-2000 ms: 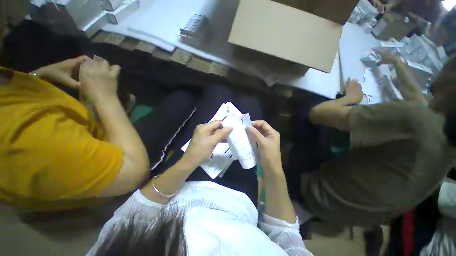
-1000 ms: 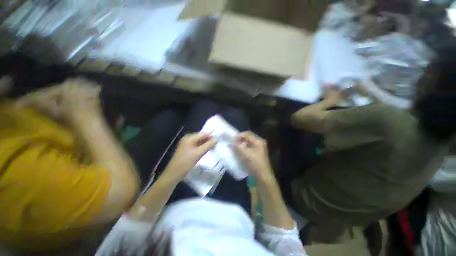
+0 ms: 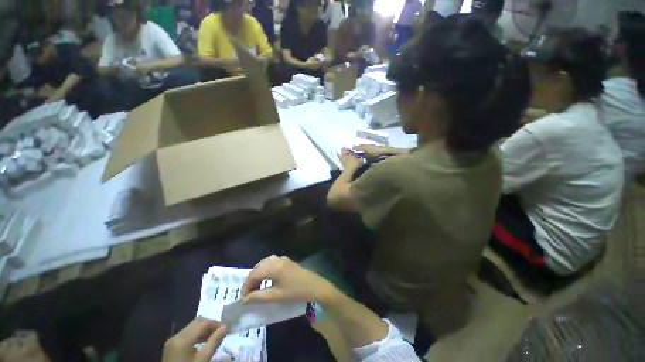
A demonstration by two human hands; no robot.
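Observation:
A folded white leaflet (image 3: 265, 315) is held between my hands over my dark-trousered lap. My left hand (image 3: 195, 339) pinches its left end and is partly cut off by the bottom edge. My right hand (image 3: 272, 279) holds its upper edge, with the thumb and fingers curled over it. Below it, a stack of printed leaflets (image 3: 218, 289) with short black marks lies fanned on my lap, partly hidden by my hands and the held leaflet.
A large open brown carton (image 3: 225, 161) stands on the white-covered table (image 3: 67, 244). A small stack of folded leaflets (image 3: 124, 211) is left of it. White unit boxes (image 3: 53, 141) are heaped at far left and behind. A person in olive (image 3: 424, 226) sits close right; others sit beyond.
The view has swung up and to the right, showing more people and the far side of the table. The held leaflet is now a narrower strip, and my right hand is over its top edge.

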